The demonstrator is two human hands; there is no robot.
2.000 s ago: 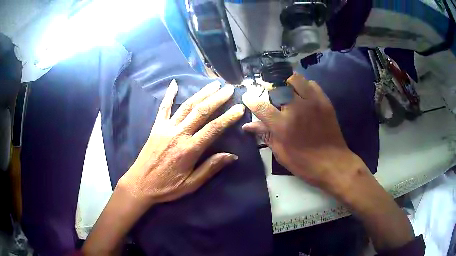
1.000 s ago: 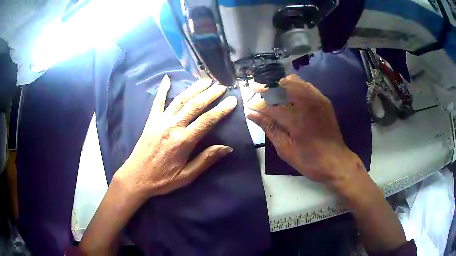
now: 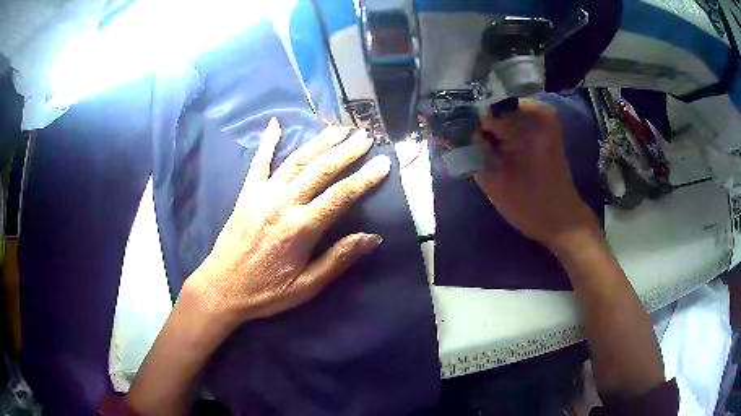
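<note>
A dark purple garment panel (image 3: 341, 341) lies under the sewing machine head (image 3: 455, 49) and hangs over the table's front edge. My left hand (image 3: 284, 219) lies flat on it, fingers spread, fingertips just left of the presser foot and needle area (image 3: 400, 140). My right hand (image 3: 528, 166) is raised right of the needle, fingers curled beside the round fitting under the head; it is blurred, and I cannot tell whether it holds anything. A small cut piece (image 3: 496, 260) of the same cloth lies flat beneath my right hand.
Scissors (image 3: 624, 154) with red and dark parts lie right of the small piece. A second dark panel (image 3: 77, 244) drapes at the far left. A bright lamp glares at upper left. A ruler (image 3: 520, 354) runs along the table's front edge. White cloth (image 3: 695, 349) is heaped at lower right.
My right hand has moved right and up, away from the needle and the panel's edge. The machine head appears shifted right in view. My left hand stays flat on the panel.
</note>
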